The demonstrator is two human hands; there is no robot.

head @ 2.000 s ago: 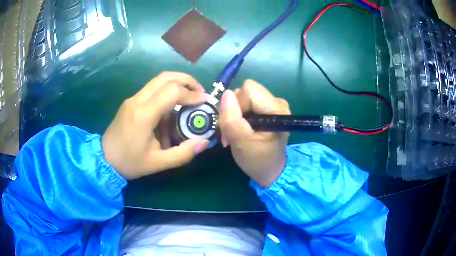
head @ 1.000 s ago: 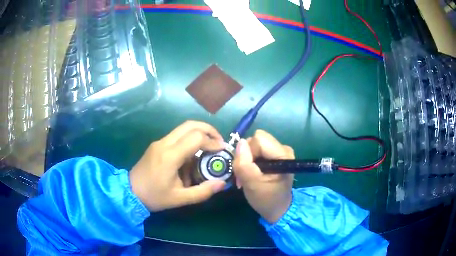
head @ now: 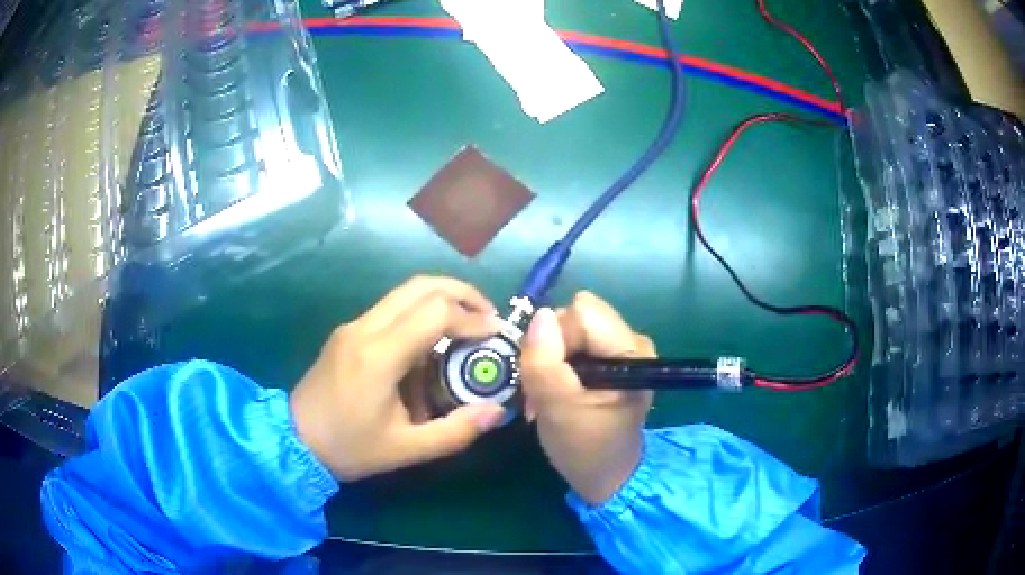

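Observation:
A small round module (head: 484,372) with dark rings and a green-yellow centre sits on a silver metal fixture (head: 446,377). My left hand (head: 388,382) is around the fixture's left side, fingertips at its upper and lower edges. My right hand (head: 587,388) holds a black probe pen (head: 663,373) like a pen at the module's right edge; its tip is hidden by my fingers. A silver connector (head: 519,308) joins the fixture to a dark blue cable (head: 632,178). A red and black lead (head: 737,268) leaves the pen's labelled end.
A brown-red square (head: 471,201) lies on the green mat (head: 613,292) beyond the fixture. Clear ribbed trays stand at left (head: 242,146) and right (head: 939,270), the left ones over tan cardboard (head: 56,270). White paper slips (head: 537,62) lie at the far side.
The view has shifted since the first frame, so the hands and fixture sit lower and paper slips show at the far side. The hands keep the same hold on the fixture and pen.

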